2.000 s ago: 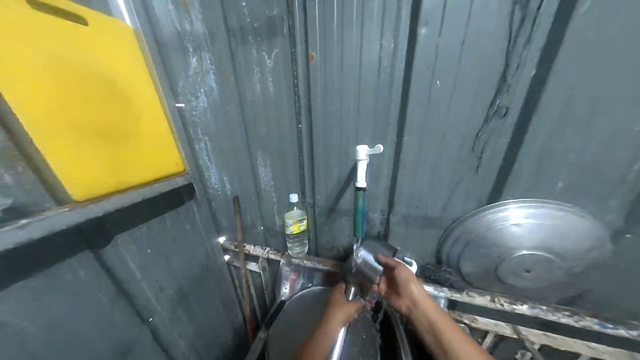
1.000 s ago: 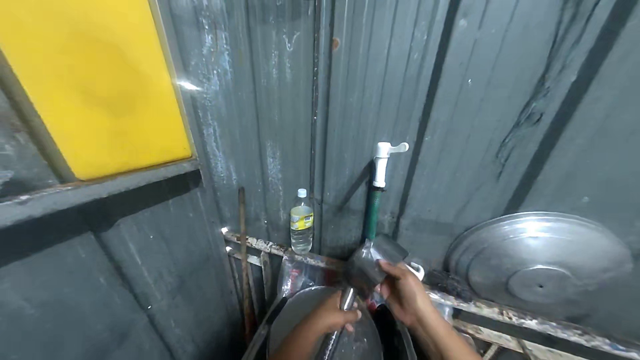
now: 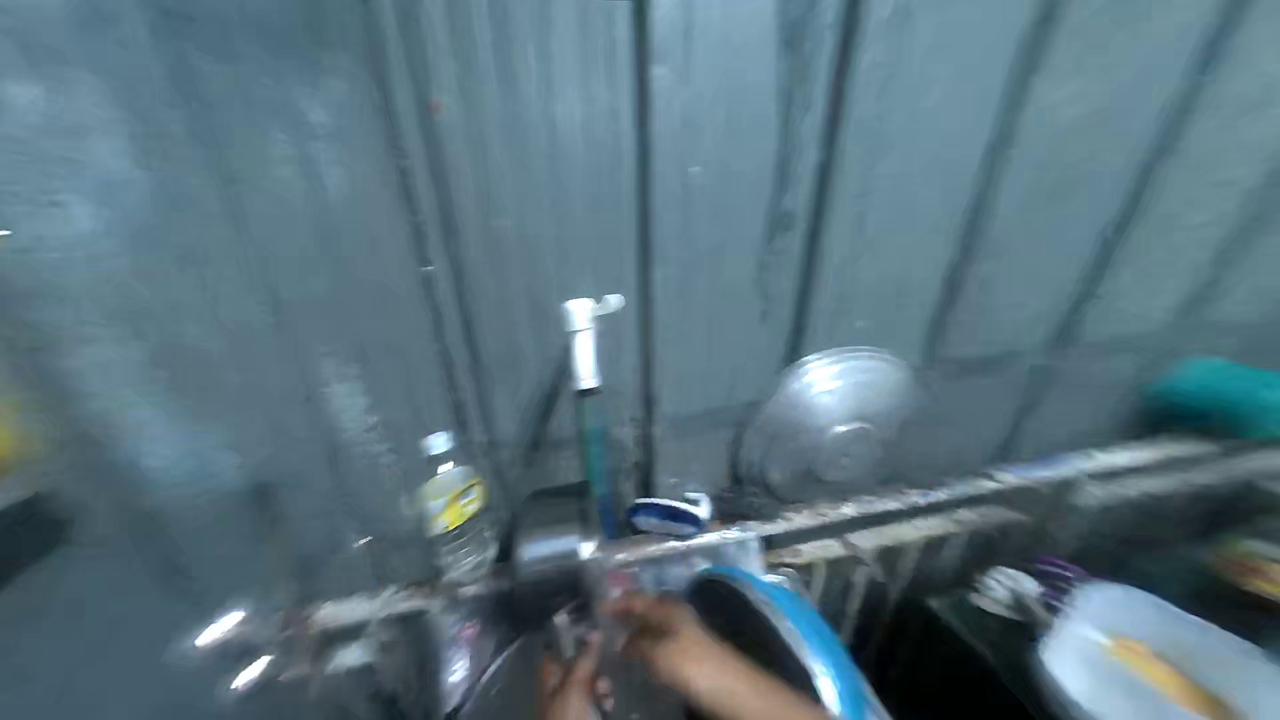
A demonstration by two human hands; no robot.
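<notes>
Low in the blurred view, my left hand (image 3: 575, 680) is closed around the handle of a metal dipper or small pot (image 3: 552, 545). My right hand (image 3: 655, 630) is just right of the vessel; whether its fingers touch it is blurred. Directly above hangs a green hose (image 3: 597, 450) from a white plastic tap (image 3: 583, 340) on the grey corrugated wall. A clear bottle with a yellow label (image 3: 455, 505) stands to the left of the vessel. Beneath my hands is the rim of a large basin (image 3: 490, 680), mostly hidden.
A blue-rimmed container (image 3: 800, 620) sits right of my hands. Behind it are a blue-and-white brush (image 3: 670, 515) on the ledge (image 3: 900, 505) and a round metal lid (image 3: 835, 425) against the wall. Farther right are a white basin (image 3: 1130, 640) and a teal item (image 3: 1215, 400).
The view has swung to the right, bringing in the blue-rimmed container and white basin. The metal vessel has been turned and is now more upright under the hose.
</notes>
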